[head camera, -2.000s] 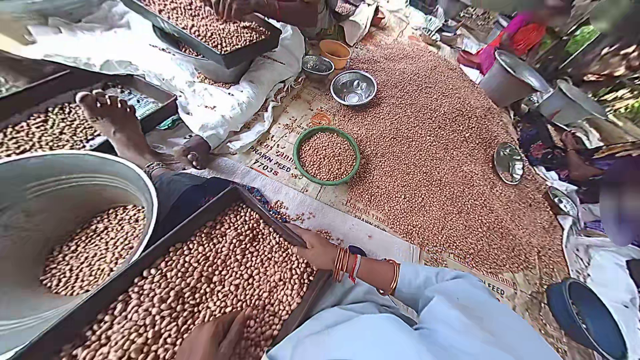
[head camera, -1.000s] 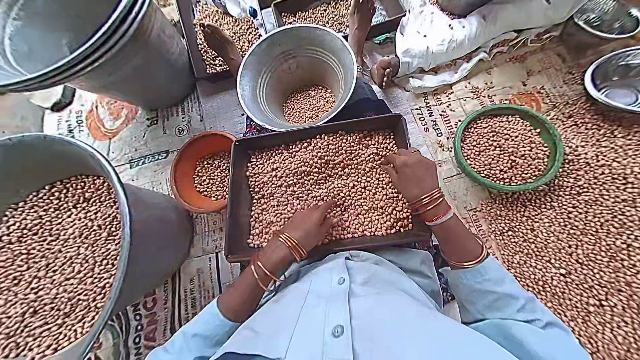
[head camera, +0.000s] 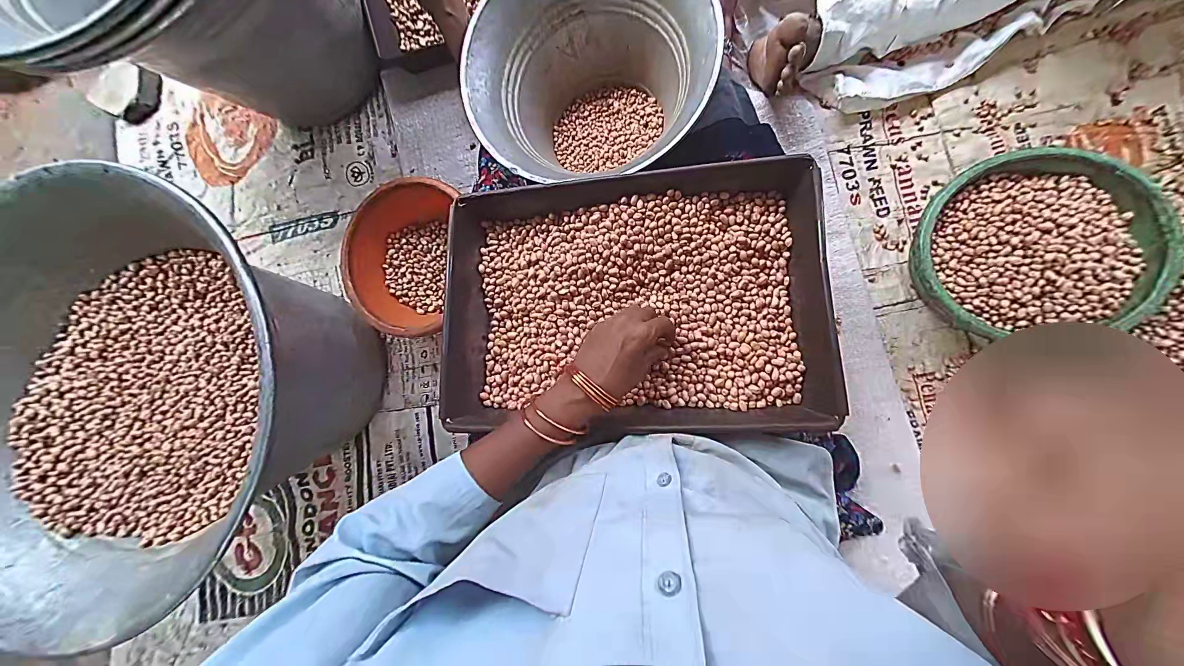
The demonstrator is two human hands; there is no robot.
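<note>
A dark rectangular tray (head camera: 830,296) of small reddish-brown shelled nuts, apparently peanuts (head camera: 638,250), rests at my lap. My left hand (head camera: 629,350), with bangles at the wrist, touches the nuts near the tray's middle. Its fingers are curled with their tips hidden, so whether it holds a nut is unclear. My right hand is out of view. Beyond the tray stands a metal bucket (head camera: 504,83) with nuts at its bottom. An orange bowl (head camera: 363,277) of nuts sits against the tray's left side.
At left are a large metal bucket (head camera: 319,370) of nuts and stacked metal buckets (head camera: 268,55). A green basin (head camera: 925,268) of nuts stands at right. Another person's foot (head camera: 784,51) shows beyond the tray. A blurred patch covers part of a person at lower right.
My right hand, over the tray's right side one second ago, has left the view. My left hand remains among the nuts, nearer the tray's middle. The view has swung from the heap toward the tray.
</note>
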